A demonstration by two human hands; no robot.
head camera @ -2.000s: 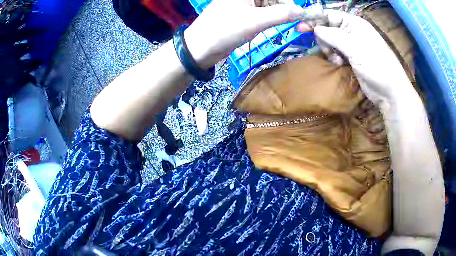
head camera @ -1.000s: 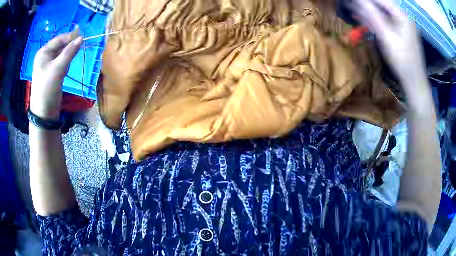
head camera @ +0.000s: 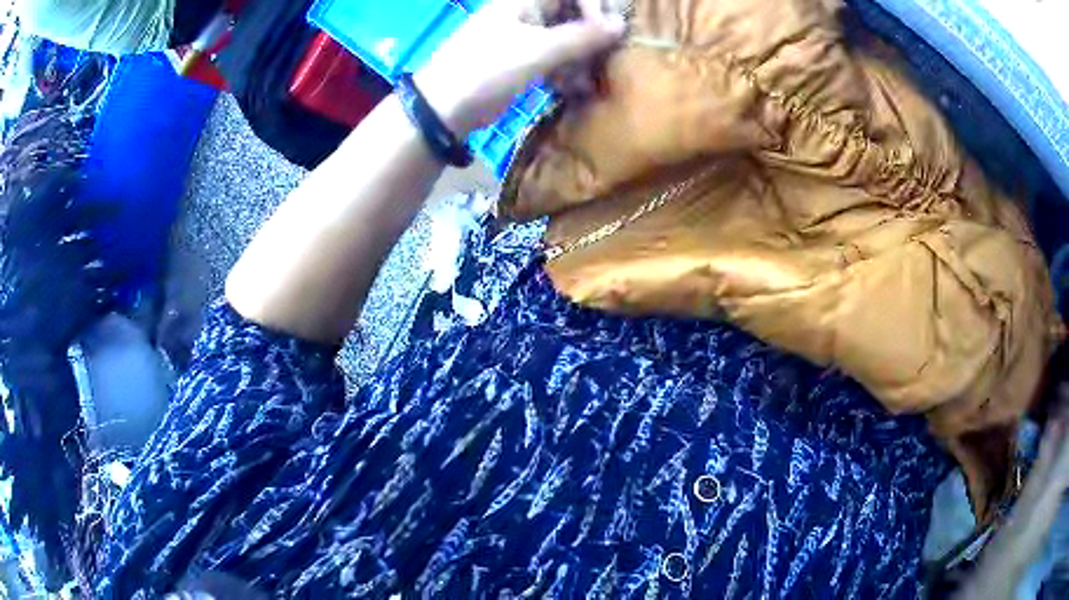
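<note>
The mustard-brown puffer jacket (head camera: 750,252) lies across the lap, with a gathered seam along its upper right part. The jacket zip (head camera: 633,220) shows as a light toothed line on the near left part. My left hand (head camera: 574,33) is at the top edge of the picture, beside the jacket's upper left part. Its fingertips are blurred and pinched together; a short pale thread (head camera: 653,42) runs from them over the jacket. My right hand is not in view; only a dim, blurred part of what looks like my right arm shows at the lower right edge.
A bright blue crate (head camera: 510,127) is under the jacket's left edge, near a red item (head camera: 334,80). The curved white edge (head camera: 996,59) of a table or machine is at the upper right. White scraps (head camera: 451,240) lie on the speckled floor (head camera: 240,176). Blue material (head camera: 147,164) is at left.
The view has swung left since a second ago. My left hand has moved from beside the jacket to its upper left part. My right hand has left the picture.
</note>
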